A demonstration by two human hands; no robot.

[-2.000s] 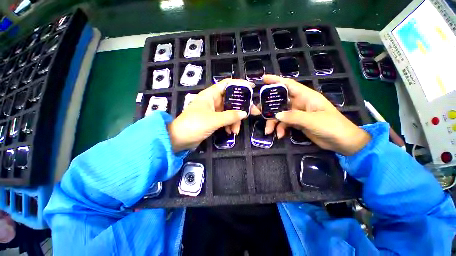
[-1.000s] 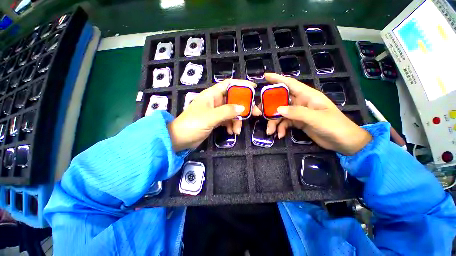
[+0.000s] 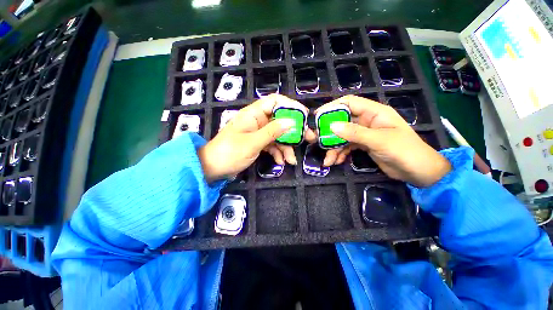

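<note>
My left hand (image 3: pixel 242 136) holds a smartwatch unit (image 3: pixel 293 128) upright with its screen facing me; the screen is plain green and the thumb lies on it. My right hand (image 3: pixel 382 138) holds a second smartwatch unit (image 3: pixel 329 133), also with a green screen and the thumb on it. The two units are side by side, slightly apart, above the black foam tray (image 3: pixel 297 241). The tray holds units face down with silver-white backs at left and units with dark screens up elsewhere. Two pockets in its front row are empty. My hands and sleeves hide some pockets.
Stacked black foam trays (image 3: pixel 51 115) with units stand at left over a blue tray (image 3: pixel 37 261). At right are an off-white test instrument (image 3: pixel 522 142) with a bright screen, several loose watch units (image 3: pixel 449 80) and a pale pen-like stick (image 3: pixel 455 132). A green mat (image 3: pixel 134 97) lies beneath.
Both held screens have gone from a text list to red-orange and now green. My hands stay in nearly the same place; my left thumb has moved slightly up onto its screen.
</note>
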